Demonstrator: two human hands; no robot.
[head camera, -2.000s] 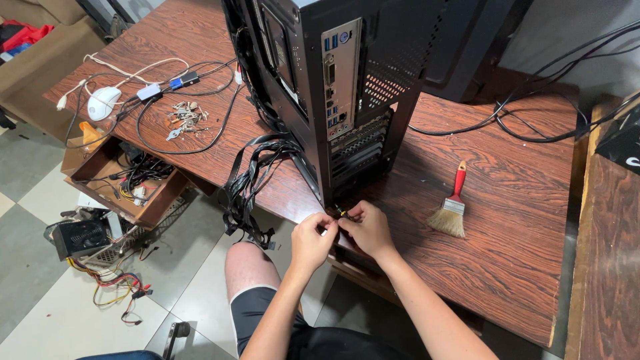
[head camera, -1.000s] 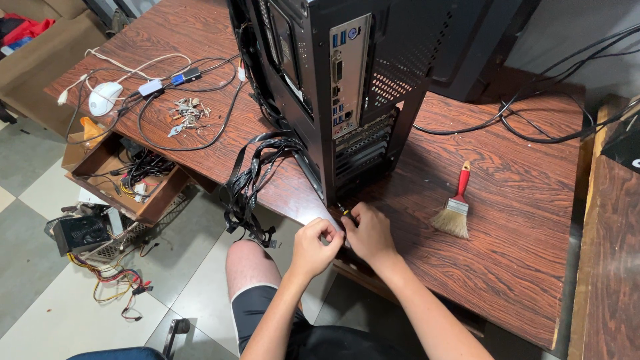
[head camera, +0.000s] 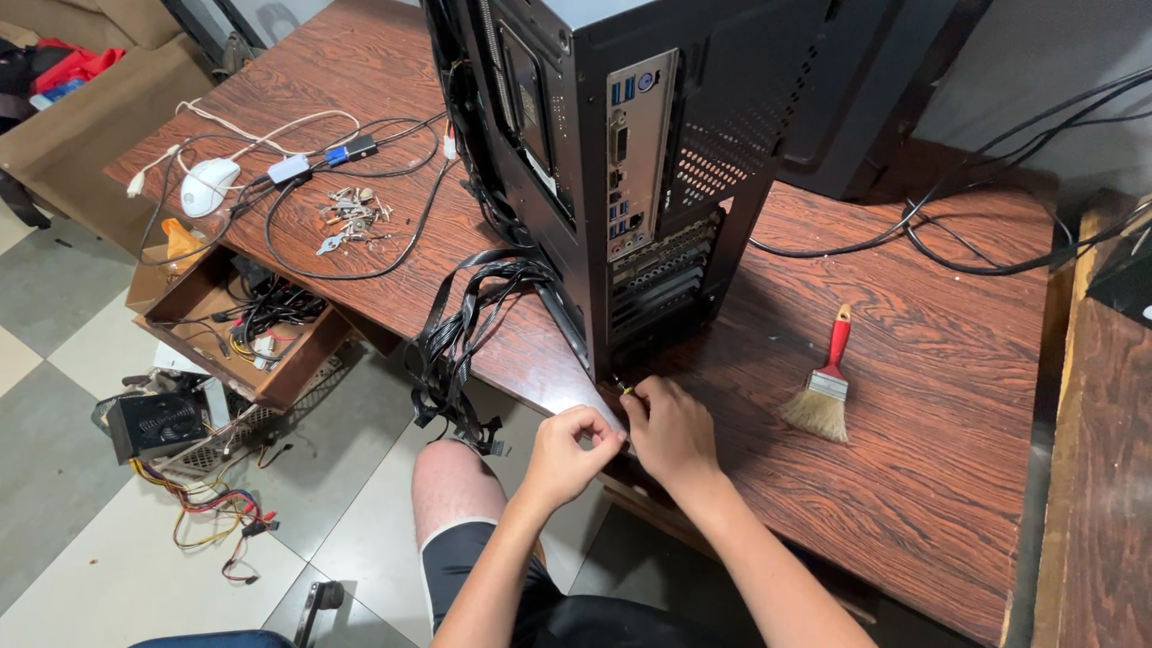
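A black PC tower case (head camera: 585, 207) stands on the wood-grain table with its rear panel and ports facing me. My right hand (head camera: 670, 432) is closed on a small screwdriver (head camera: 627, 389), whose tip points at the case's bottom rear corner; the fingers cover most of it. Beside it, near the table edge, my left hand (head camera: 576, 450) has thumb and forefinger pinched together; whether something tiny is between them cannot be seen. A bundle of black flat cables (head camera: 459, 333) hangs out of the case's left side over the table edge.
A paintbrush with a red handle (head camera: 837, 346) lies right of the case. To the left are a white mouse (head camera: 209, 186), cables, a pile of screws (head camera: 353, 216) and an open drawer (head camera: 292, 382) of cables. A power supply unit (head camera: 153, 427) sits low beside it.
My left hand has moved a little away from the case corner and from my right hand, which stays at the corner.
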